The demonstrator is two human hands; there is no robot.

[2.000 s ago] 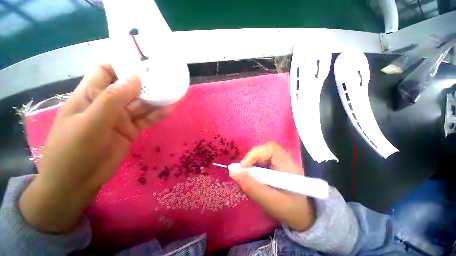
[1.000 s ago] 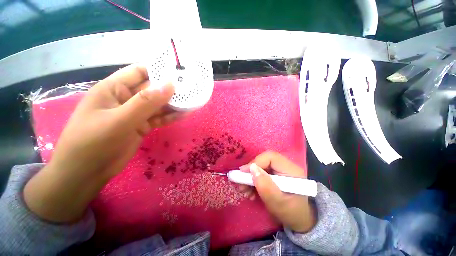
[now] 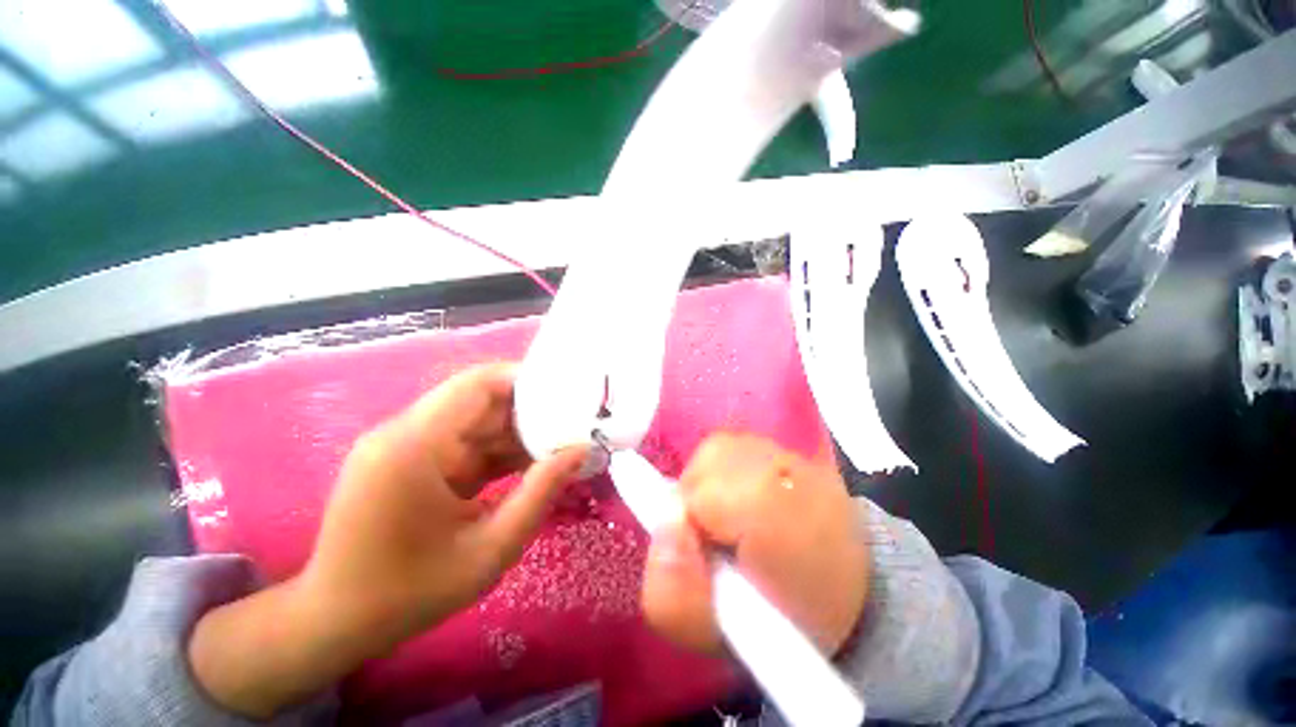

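A white curved plastic housing (image 3: 640, 227) stands up from my left hand (image 3: 412, 518), which grips its rounded lower end between thumb and fingers. The housing's narrow end reaches over the green belt. A thin red lead wire (image 3: 363, 178) runs from behind the housing to the upper left. My right hand (image 3: 760, 547) holds a thick white pen-shaped tool (image 3: 768, 639) with its tip at the housing's round end, near a small dark mark. The tip's contact point is too small to read. Tiny pale parts (image 3: 562, 575) lie on the pink pad (image 3: 299, 426); the dark parts are mostly hidden by my hands.
Two slotted white housings (image 3: 839, 341) lie on the black bench (image 3: 1151, 412) right of the pad. A pale rail (image 3: 341, 270) borders the green conveyor belt (image 3: 469, 128). A crumpled clear bag (image 3: 1137, 263) and a metal part (image 3: 1269, 327) are at the right.
My left hand has lowered and turned the housing closer to me. My right hand has raised the tool from the small parts to the housing's round end. The view has shifted.
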